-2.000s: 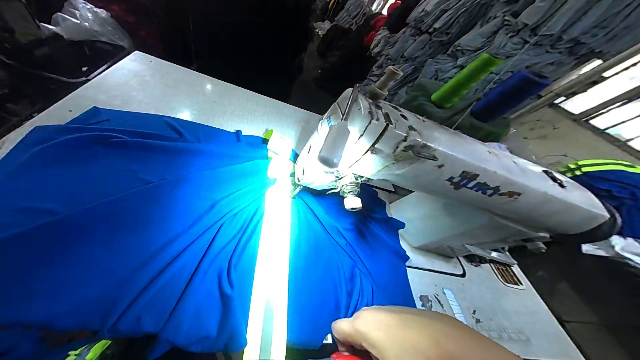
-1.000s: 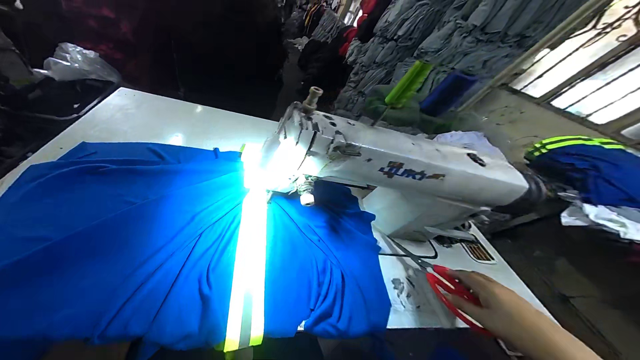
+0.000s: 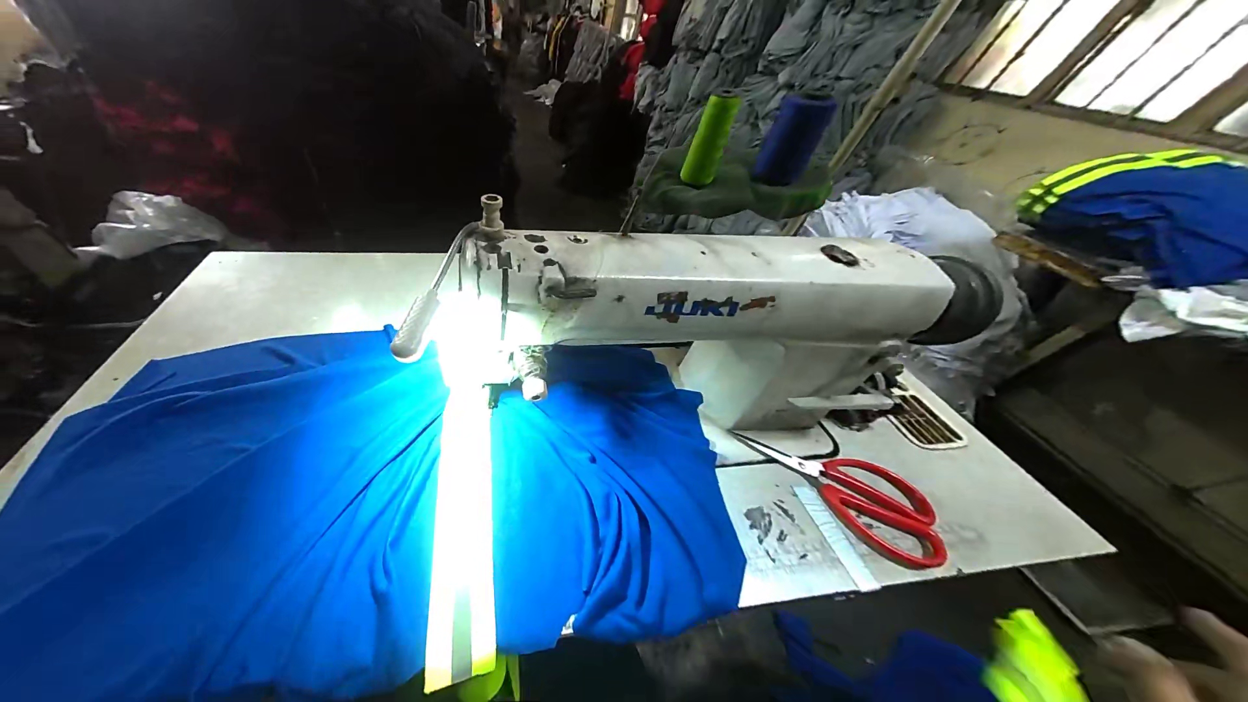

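Observation:
Blue fabric (image 3: 292, 517) lies spread over the sewing table, with a yellow and silver reflective strip (image 3: 463, 585) running down it from under the needle area of a white Juki sewing machine (image 3: 702, 292). Red-handled scissors (image 3: 868, 507) rest on the table to the right of the fabric, blades toward the machine's base. My right hand (image 3: 1170, 663) is blurred at the bottom right corner, beside a bright yellow piece (image 3: 1033, 658) and more blue cloth (image 3: 926, 668) below the table edge; whether it touches them is unclear. My left hand is out of view.
Green (image 3: 710, 139) and blue thread cones (image 3: 794, 139) stand behind the machine. A measuring strip (image 3: 837, 539) lies by the scissors. Folded blue garments with yellow stripes (image 3: 1150, 214) sit at the right. Grey garments (image 3: 760, 58) are piled behind; a clear plastic bag (image 3: 156, 224) is at the left.
My right hand, on the scissors' red handles one second ago, has let go and moved down and right. The scissors now lie on the table. The view has shifted.

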